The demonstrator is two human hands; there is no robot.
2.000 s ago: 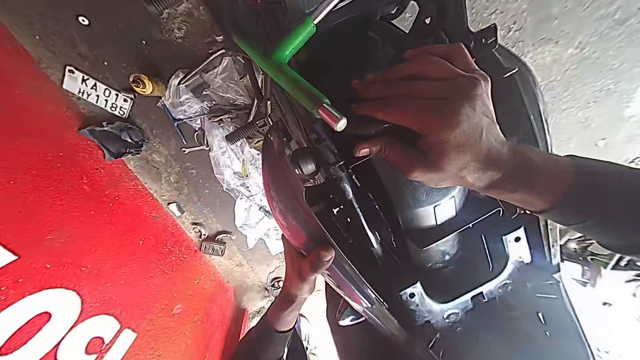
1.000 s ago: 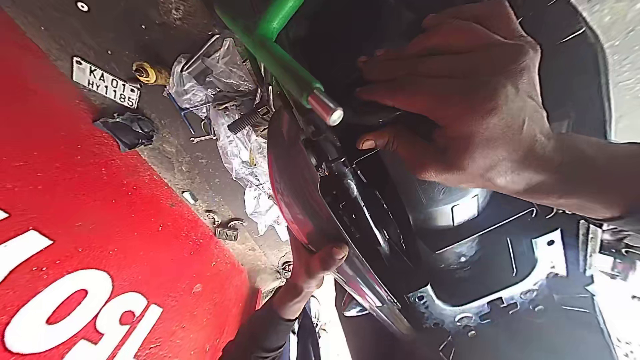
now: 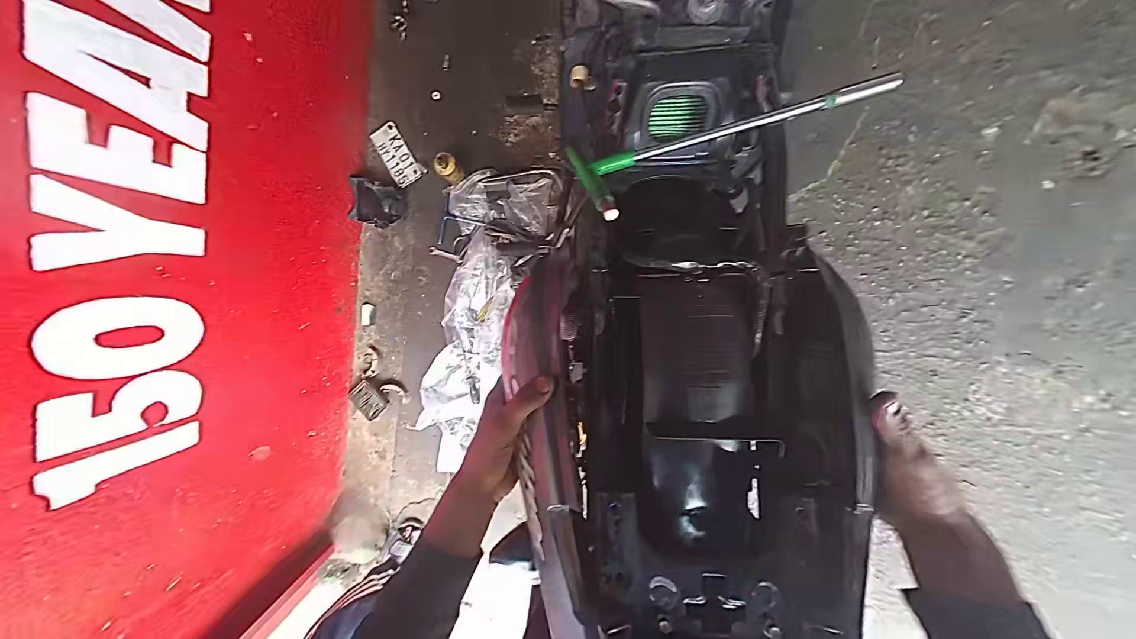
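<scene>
The rear of a motorcycle without its seat fills the middle, its black inner fender (image 3: 697,355) between two side panels. My left hand (image 3: 506,435) grips the outer edge of the dark red left panel (image 3: 537,355), thumb on top. My right hand (image 3: 914,461) lies against the outside of the dark right panel (image 3: 839,355); its fingers are blurred and partly hidden. Ahead of both hands, a T-handle wrench with a green grip (image 3: 590,182) and a long steel shaft lies across the frame, near a green air filter (image 3: 677,117).
A red painted wall with white lettering (image 3: 115,328) stands on the left. Between it and the motorcycle, a number plate (image 3: 397,155), a yellow roll (image 3: 446,166), a black pouch (image 3: 377,201), clear plastic with tools (image 3: 484,293) and a small metal part (image 3: 368,399) lie on the ground.
My right hand has left the inside of the frame near the green handle and is now at the outer right panel. My left hand stays on the left panel. The view has pulled back.
</scene>
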